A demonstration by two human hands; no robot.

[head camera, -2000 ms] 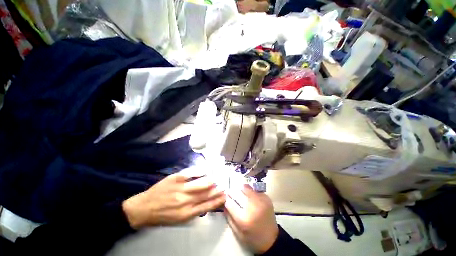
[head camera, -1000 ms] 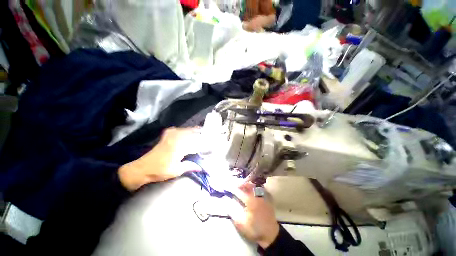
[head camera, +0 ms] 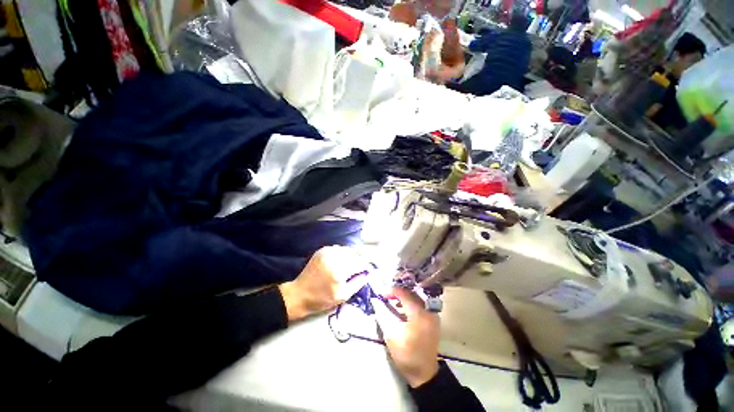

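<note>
My left hand (head camera: 315,283) is at the left of the needle area, its fingers closed on a narrow navy cloth end (head camera: 364,299). My right hand (head camera: 410,334) is just right of it, its fingers on the same cloth beside the presser foot. Bright glare hides the needle and my fingertips. The large navy garment (head camera: 161,185) lies left of the machine, with a white panel (head camera: 286,165) and dark grey layers in it. A dark loop of thread or cord (head camera: 340,331) lies on the bed below the cloth end. The cream sewing machine head (head camera: 531,265) stands at the right.
Black shears (head camera: 527,366) lie on the bed right of my right hand. Dark snips (head camera: 475,211) lie on the machine head beside a brass-coloured post (head camera: 455,175). White cloth (head camera: 418,105) is heaped behind. People (head camera: 503,56) are in the background.
The view has tilted up, showing more of the room. My left hand has moved nearer my right hand. The navy cloth end is more bunched between them.
</note>
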